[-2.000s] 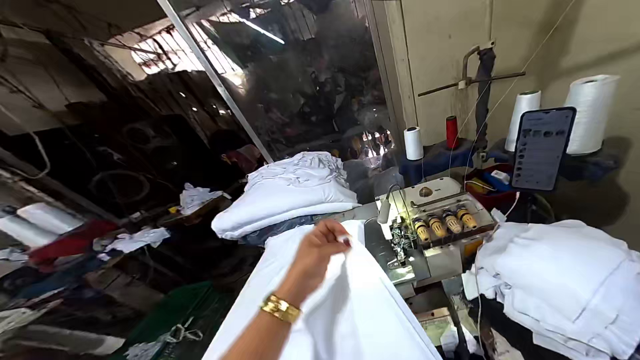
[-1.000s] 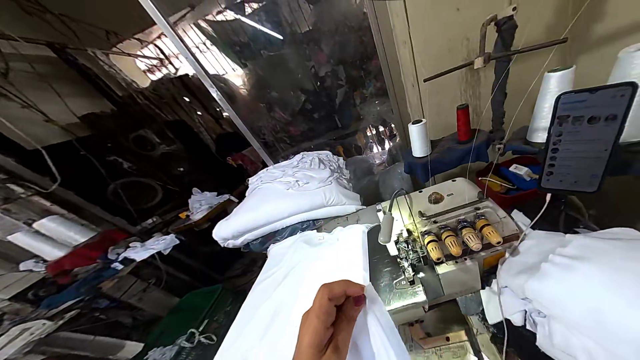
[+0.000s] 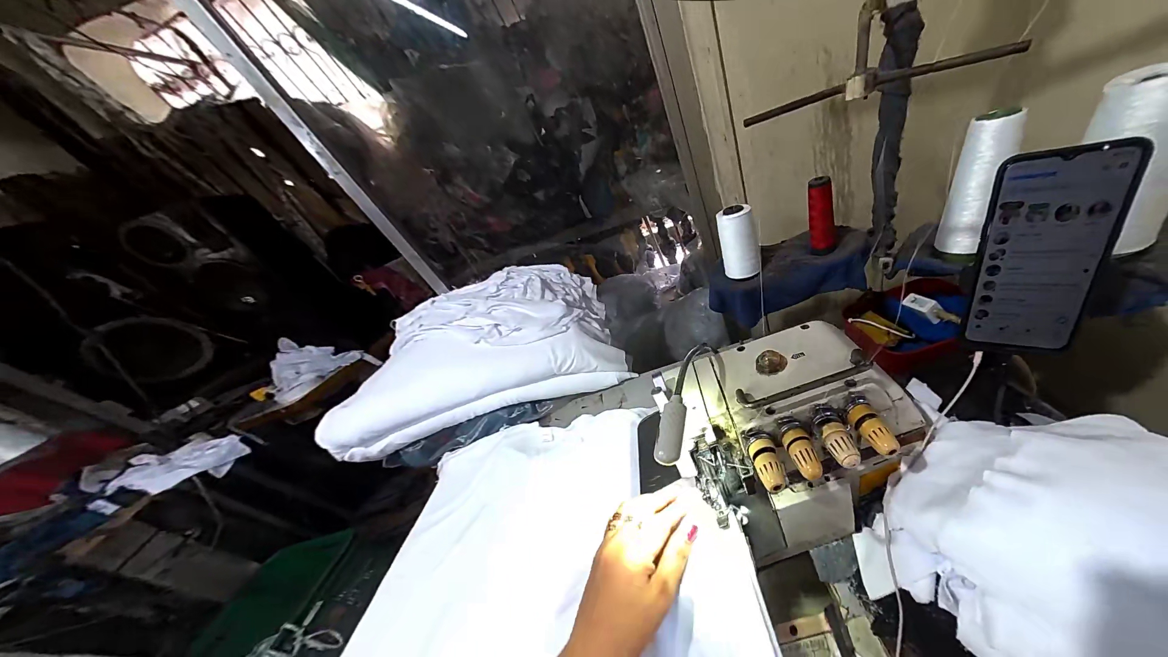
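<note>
My left hand (image 3: 643, 557) rests on a white knit garment (image 3: 538, 511), its fingers bent beside the needle area of an overlock sewing machine (image 3: 803, 365). A ring and a red-painted nail show on it; whether cloth is pinched under the fingertips cannot be told. The garment lies spread from the bottom edge up to the machine, left of the presser foot (image 3: 721, 502). Several yellowish tension dials (image 3: 803, 447) line the machine's front, and a small gooseneck lamp (image 3: 671, 429) lights the sewing area. My right hand is out of view.
Behind the garment stands a pile of white cloth (image 3: 502, 347); another white heap (image 3: 1031, 520) lies at right. A phone (image 3: 1054, 246) stands before large white thread cones (image 3: 981, 182). A red basket (image 3: 903, 338) holds small items. A green container (image 3: 274, 593) is at lower left.
My left hand, raised over the garment two seconds ago, is now down on it near the needle area. The view has moved closer to the machine.
</note>
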